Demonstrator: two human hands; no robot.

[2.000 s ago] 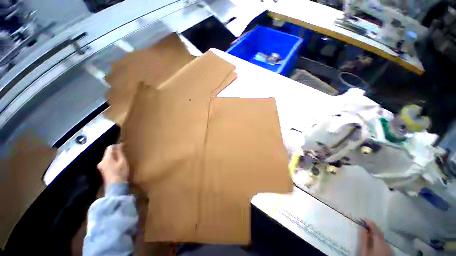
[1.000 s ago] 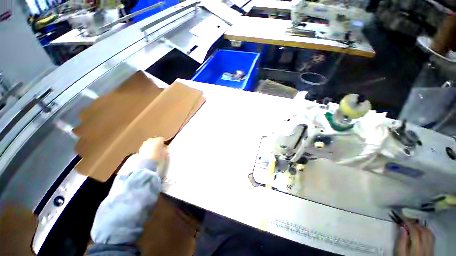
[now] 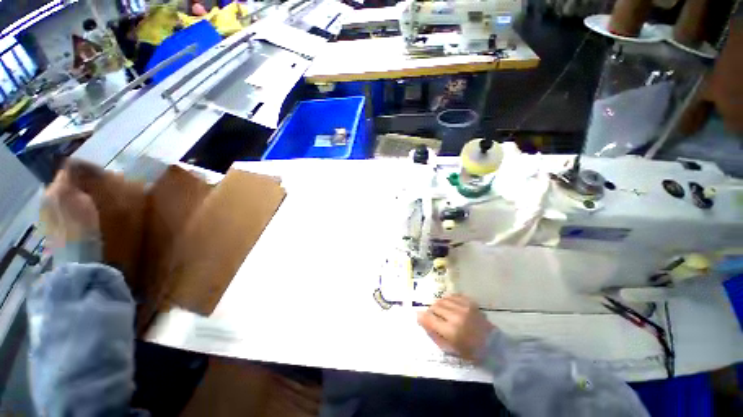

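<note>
My left hand (image 3: 72, 208) is at the far left, blurred, with its fingers on the edge of a brown cut panel (image 3: 122, 220) that is partly raised. More brown panels (image 3: 232, 232) lie beside it on the left of the white table. My right hand (image 3: 456, 326) is just in front of the needle area (image 3: 424, 265) of the sewing machine (image 3: 521, 269), low over the table; its fingers are bent and I cannot tell whether they hold anything. Dark and red snips (image 3: 639, 318) lie on the table right of it.
A blue bin (image 3: 318, 130) stands behind the table. A bottle with a green base (image 3: 477, 167) and a white cloth (image 3: 529, 199) are on the machine head. Thread cones (image 3: 631, 20) stand at the back right. Another brown piece (image 3: 236, 391) hangs below the front table edge.
The joined panel left my lap area. My left hand moved to the far left and lifts a panel edge. My right hand left the snips and moved left to the needle area. The view swung right.
</note>
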